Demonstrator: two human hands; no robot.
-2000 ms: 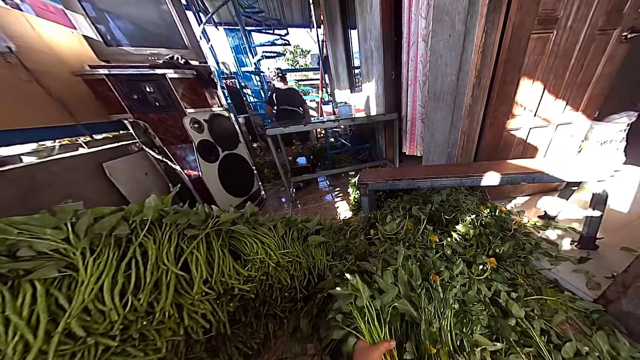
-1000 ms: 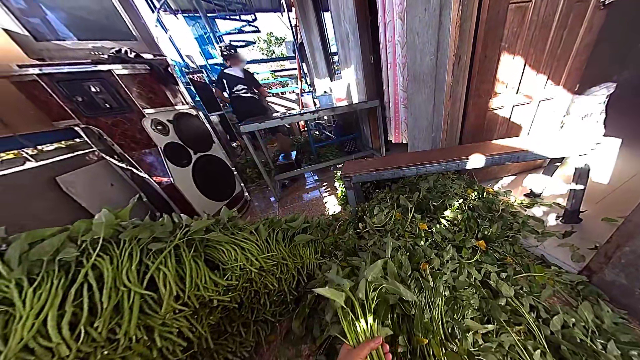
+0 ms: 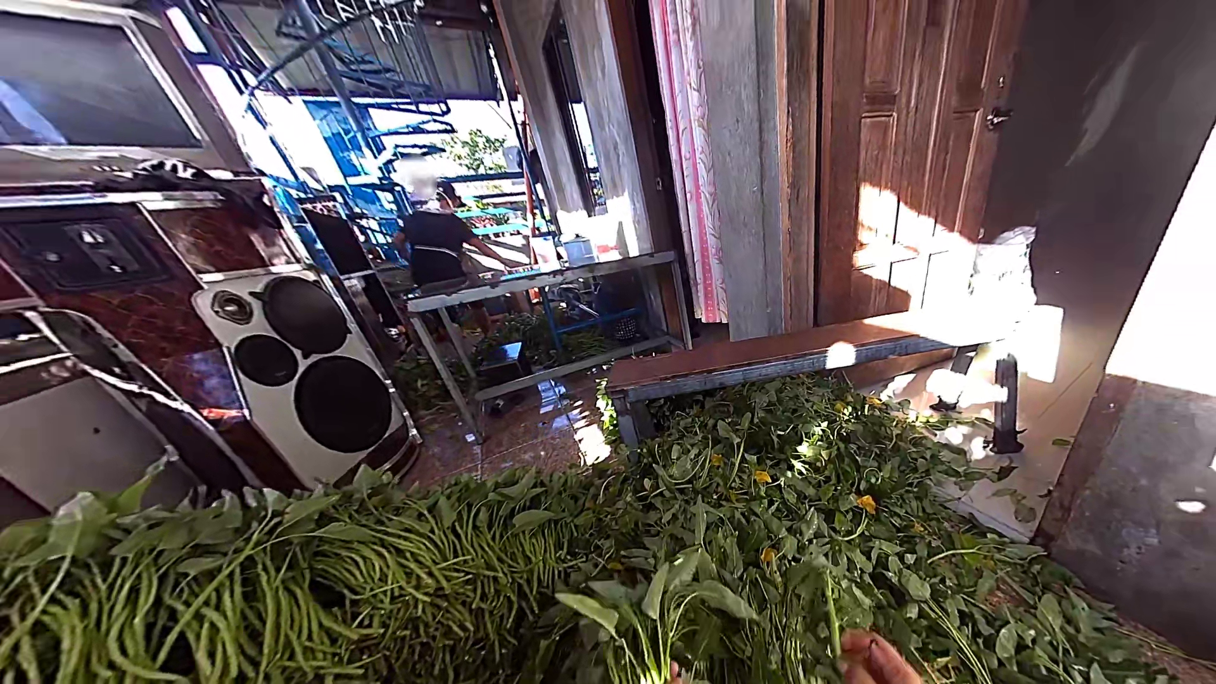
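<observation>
At the bottom edge, my left hand (image 3: pixel 675 673) shows only as a sliver of finger, closed around a bunch of leafy green stems (image 3: pixel 655 632). My right hand (image 3: pixel 876 659) is to its right, with a single green stem (image 3: pixel 833 613) pinched between thumb and fingers. Beneath and beyond both hands spreads a loose heap of leafy greens (image 3: pixel 750 484) with a few yellow leaves. On the left lies a thick layer of long green stems (image 3: pixel 399 579), laid side by side with leaves along the far edge.
A low wooden bench (image 3: pixel 760 359) stands behind the heap. Farther off are a metal-framed table (image 3: pixel 551 277) and a person (image 3: pixel 439 249) in dark clothes. A large speaker cabinet (image 3: pixel 304 370) stands at left, a wooden door (image 3: pixel 902 171) at right.
My right hand has come into view with a stem. The bunch in my left hand rose into clearer view, then sank toward the bottom edge. The far person has turned and bent over the table.
</observation>
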